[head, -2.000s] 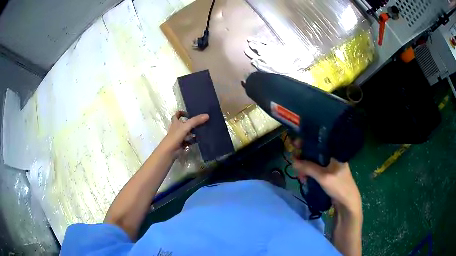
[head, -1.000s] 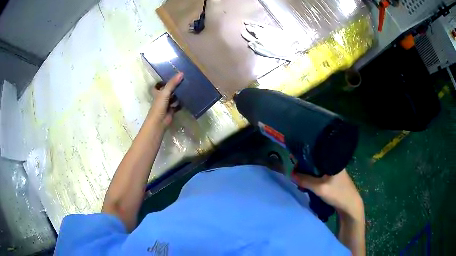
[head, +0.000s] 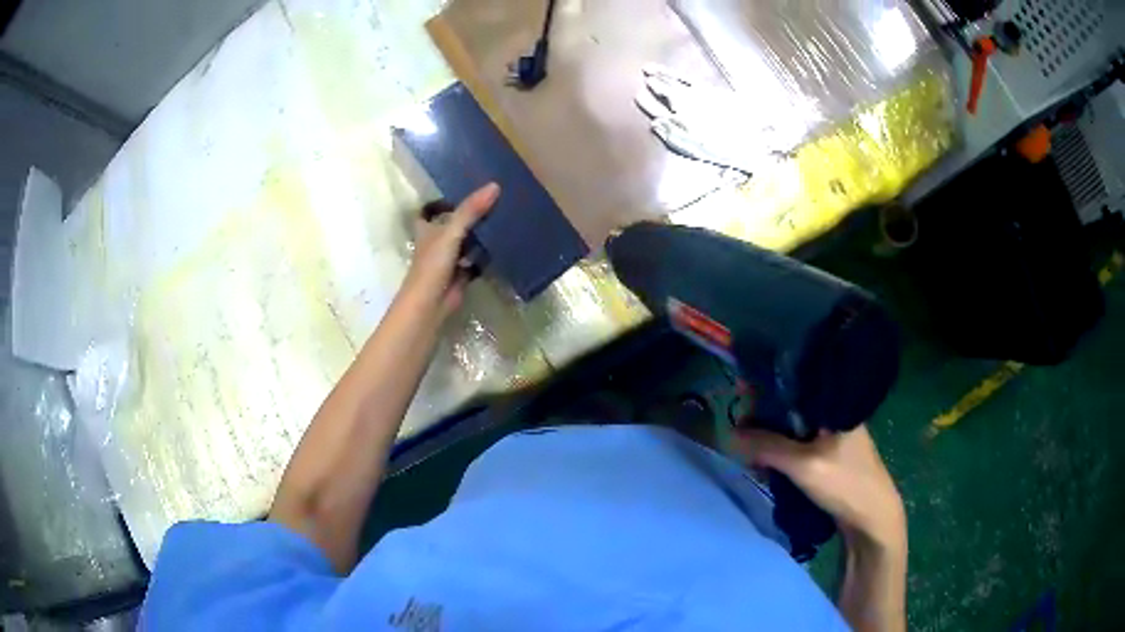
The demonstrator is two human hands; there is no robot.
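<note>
My left hand (head: 447, 253) holds a dark rectangular box (head: 500, 191) above the pale table, thumb on its top face and fingers at its left side. The box is glossy, with a bright glare at its far left corner. My right hand (head: 814, 465) grips the handle of the large dark blue-green heat gun (head: 740, 309). The gun's nozzle points left, close to the box's near right corner. It does not visibly touch the box.
A brown board (head: 580, 111) lies beyond the box on the pale table (head: 247, 284), with a black plug (head: 528, 64) and a white glove (head: 676, 117) on it. Clear film (head: 814, 49) covers the far right. A black bin (head: 1005, 266) stands right, below an orange-red clamp handle (head: 981, 74).
Since two seconds ago, the box has turned and moved away from my body, towards the brown board's edge. The heat gun has shifted lower and its nozzle now sits by the near right corner.
</note>
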